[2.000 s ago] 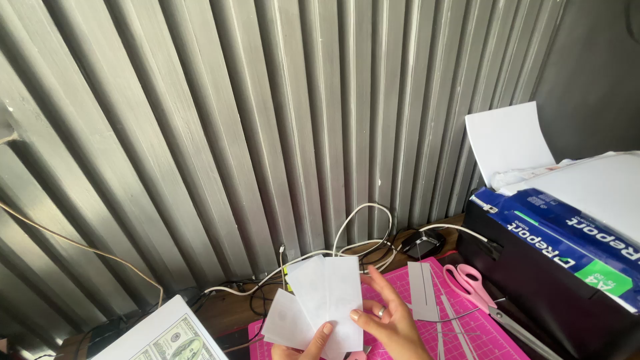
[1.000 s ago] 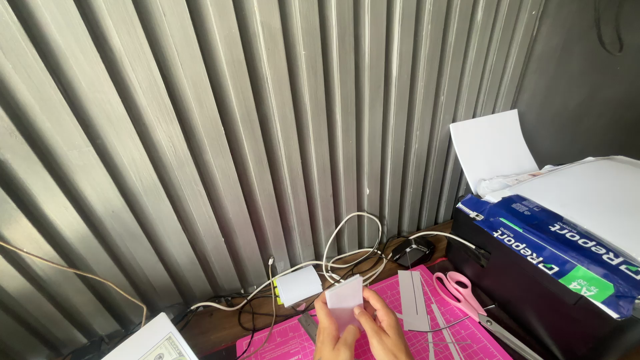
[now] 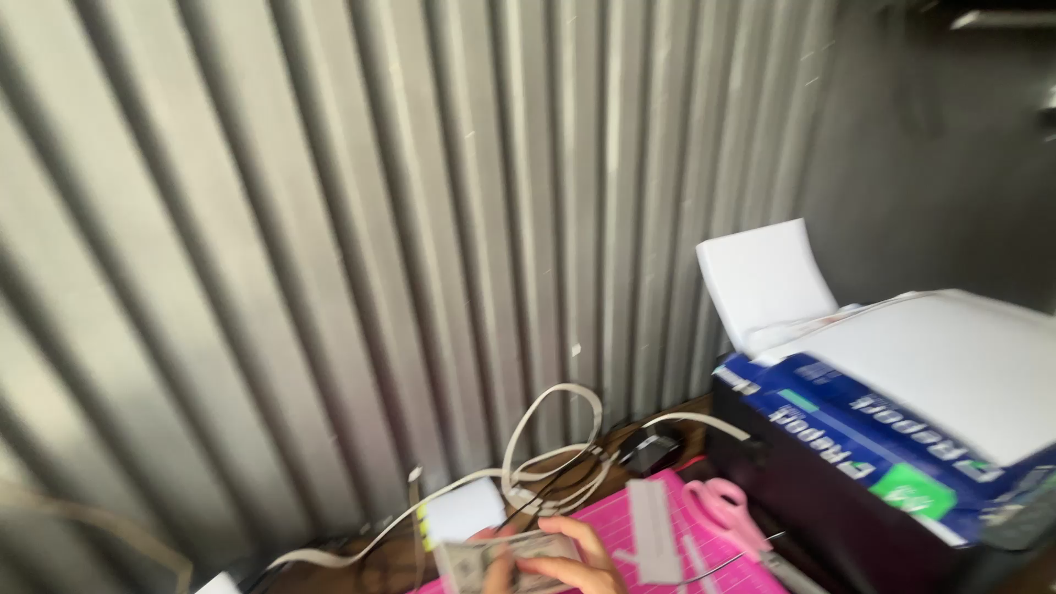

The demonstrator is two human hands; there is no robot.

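Note:
A stack of paper slips printed like banknotes (image 3: 470, 569) is at the bottom middle, its printed face up. My left hand (image 3: 497, 569) is mostly cut off by the lower edge, its blurred fingers on the stack. From the right, my right hand (image 3: 582, 561) holds the same slips between thumb and fingers. Beneath lies a pink cutting mat (image 3: 610, 520), bearing grey-white card strips (image 3: 654, 528) and pink-handled scissors (image 3: 730, 516). A small white paper pile (image 3: 466, 510) rests just behind the hands.
White cables (image 3: 551, 478) coil behind the mat, against a corrugated metal wall (image 3: 462, 247). At right stands a black box-like unit (image 3: 825, 495) topped by a blue Report paper wrapper (image 3: 866, 445) and white sheets (image 3: 932, 355). A black device (image 3: 652, 452) sits beside it.
The slips in my hands showed blank white sides before; now a printed banknote face shows. The larger printed sheet at lower left has mostly left the view.

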